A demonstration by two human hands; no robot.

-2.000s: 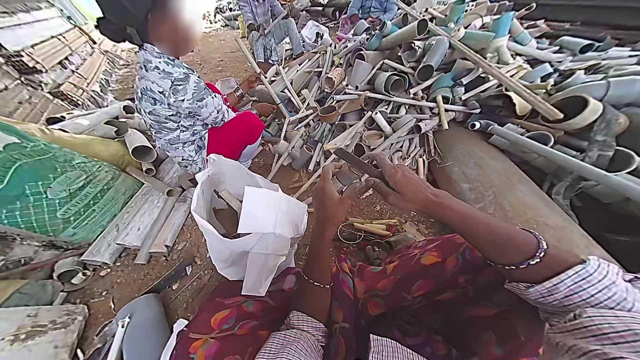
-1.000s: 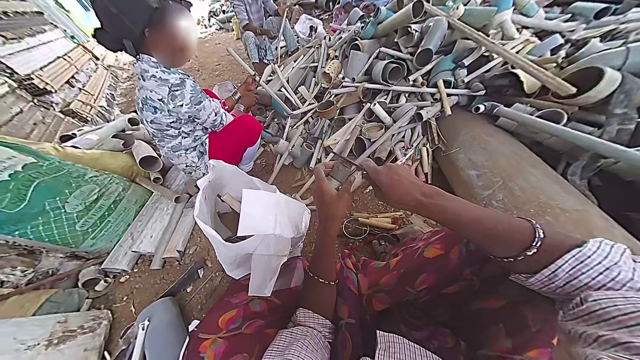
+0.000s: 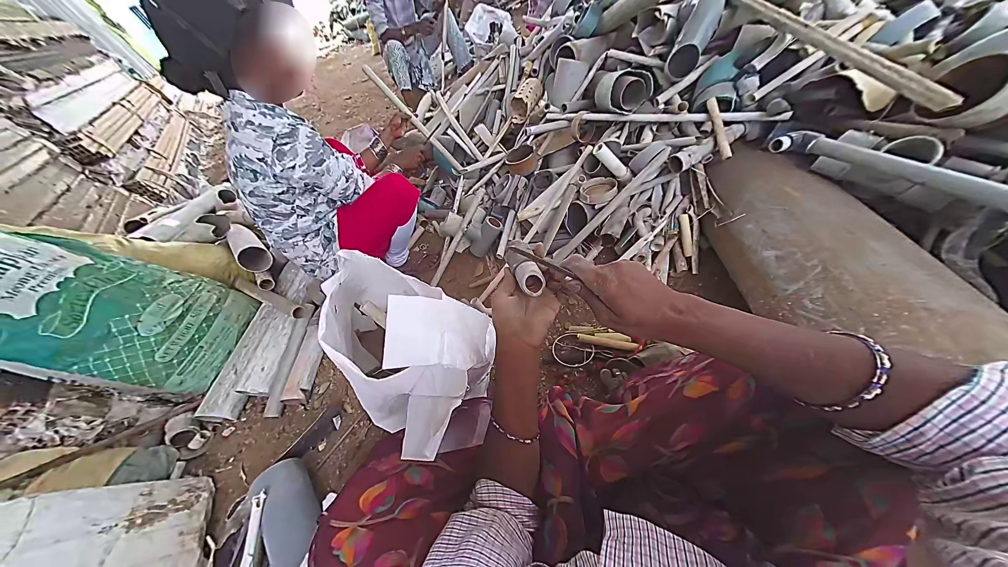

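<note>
My left hand point(image 3: 526, 311) is closed around a short piece of plastic pipe point(image 3: 529, 279), its open end facing up toward me. In my right hand point(image 3: 618, 293) is a dark flat blade point(image 3: 543, 261), perhaps a knife, lying across the top of the pipe piece. Its handle is mostly hidden by my fingers. Just left of my left wrist stands a white sack point(image 3: 358, 394) with its mouth open and some pieces inside. A few thin tan sticks or pipe strips point(image 3: 610, 341) lie on the ground beyond my lap.
A large heap of pipe scraps point(image 3: 622, 157) spreads ahead. A thick pipe point(image 3: 858, 252) lies at the right. Another person point(image 3: 291, 173) sits at the left front, and a further person point(image 3: 413, 39) sits behind. A green printed sack point(image 3: 118, 315) and flat strips point(image 3: 252, 362) lie left.
The pipe piece in my left hand now shows its round open end, with the blade across it. The seated person's hands, low by the heap, were raised a second ago.
</note>
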